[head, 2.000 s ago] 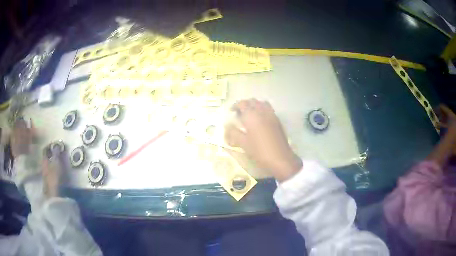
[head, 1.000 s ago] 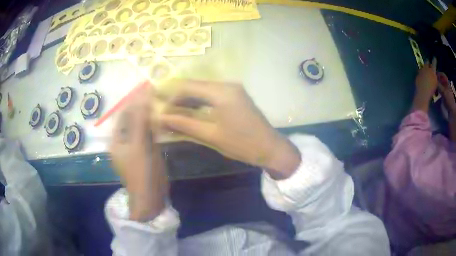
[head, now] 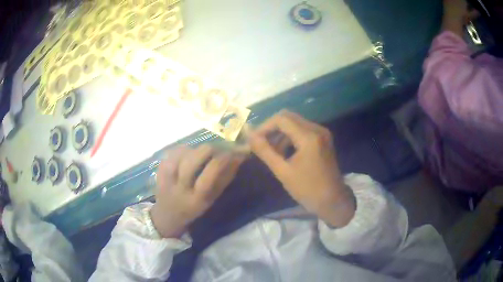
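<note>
My left hand (head: 193,182) and my right hand (head: 303,165) meet in front of the mat's near edge. My left fingers are curled. My right thumb and forefinger pinch close to them at a small, thin, pale thing, too blurred to name; my fingers hide most of it. A yellow die-cut strip (head: 216,101) with a row of rings lies just beyond, its near end over the bench edge. Several dark round cases with pale rings and blue centres (head: 81,136) lie at the left. One more case (head: 305,15) lies at the far right of the mat.
Yellow die-cut sheets (head: 88,60) are heaped at the back left. A red stick (head: 110,124) lies between the grouped cases and the strip. A co-worker's pink sleeve (head: 458,99) is at the right, and a white sleeve (head: 33,234) at the lower left.
The view has shifted. My left hand has left the grouped cases and come together with my right hand, which has left the sheets. Both hands are now nearer my body.
</note>
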